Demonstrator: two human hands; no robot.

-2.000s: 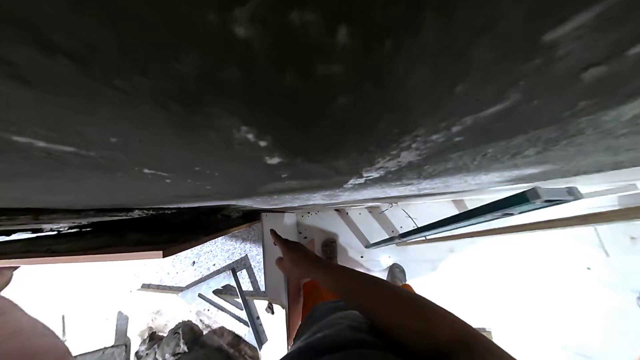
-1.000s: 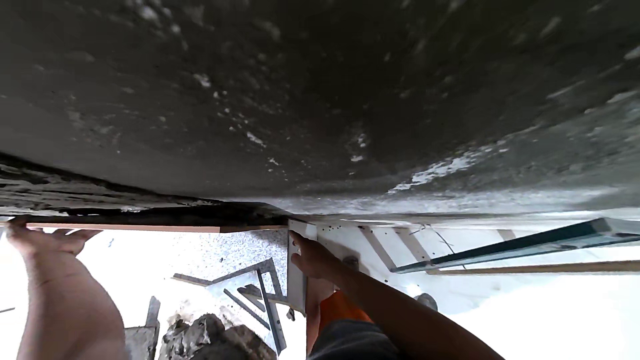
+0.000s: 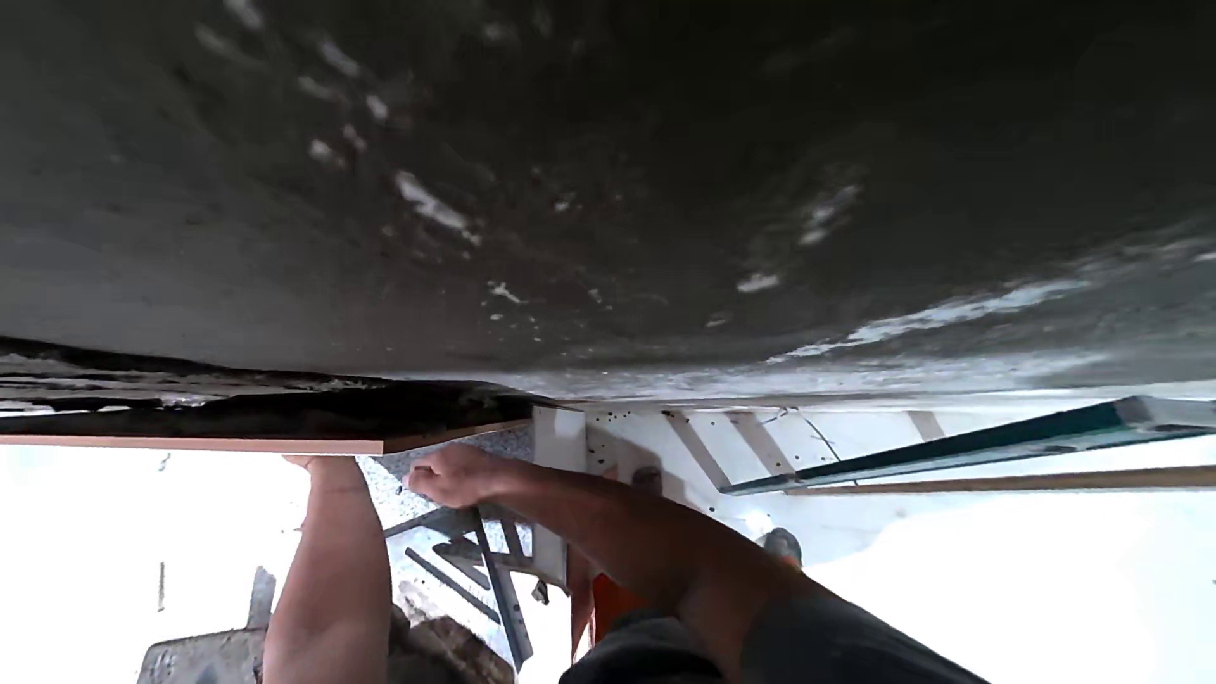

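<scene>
A large flat panel, probably a tile, with a pinkish edge stands close to the grey plastered wall, with a dark gap between them at the left. My left hand is against the panel's near side, its fingers mostly hidden by it. My right hand has curled fingers and is just below the panel's right-hand part; whether it grips anything small cannot be told. Beside my right forearm is a pale upright board or block.
A green metal bar and a wooden strip slant out at the right. Below are dark metal frame pieces, a grey board and a crumpled brownish bundle. A shoe shows on the pale floor.
My left hand has moved right along the panel from its far left part. My right hand has left the pale board's top and moved left, its fingers now curled.
</scene>
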